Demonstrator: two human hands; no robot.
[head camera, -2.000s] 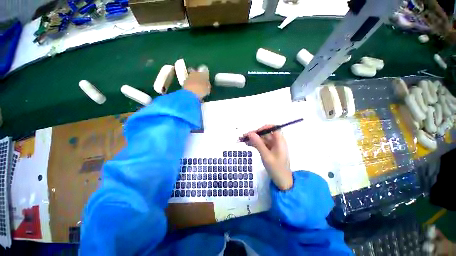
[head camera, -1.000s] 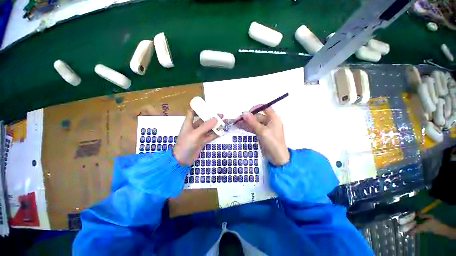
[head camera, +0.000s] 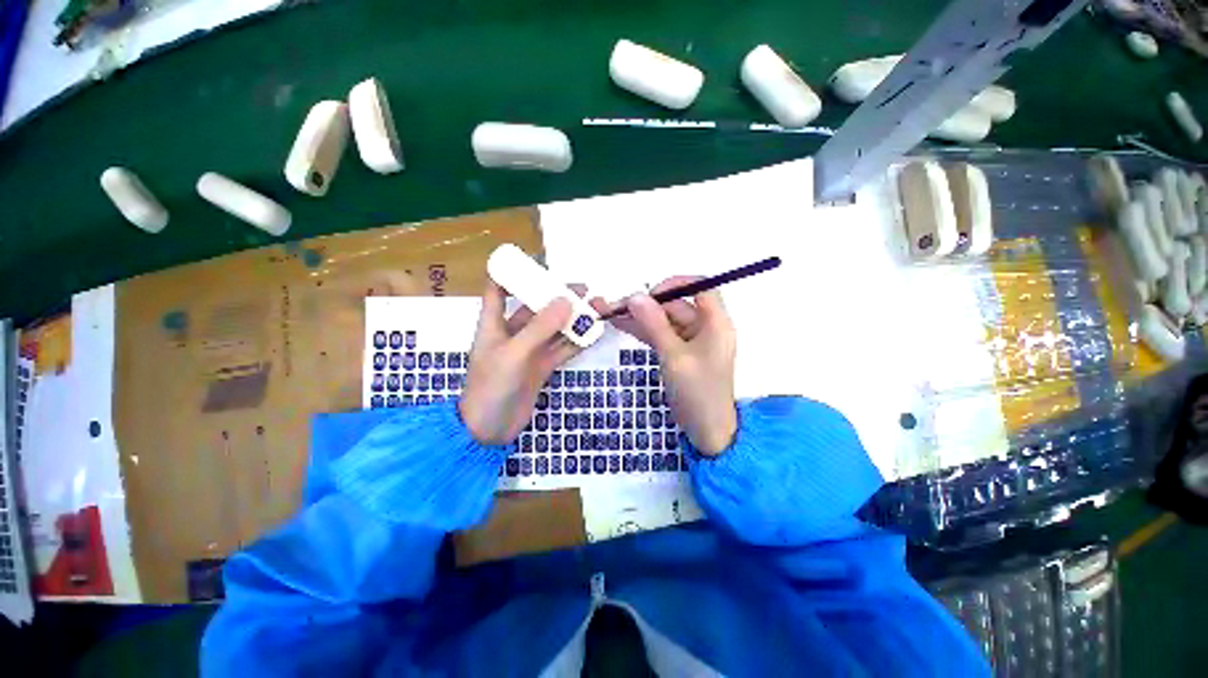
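My left hand holds a white device housing, tilted, its near end pointing right and down. A small dark sticker sits on that end. My right hand holds a thin black pen-like tool, its fine tip at the sticker's edge. The sticker sheet, with rows of small dark rounded squares, lies under both hands; they hide part of it.
A green belt behind the bench carries several housings. A grey metal post rises at right. Two housings stand beside clear trays, with a pile of housings far right. Brown cardboard lies left.
My left hand has come back from the belt with a housing and met my right hand over the sheet. The dark sticker now lies on the housing's end. Belt housings have shifted left.
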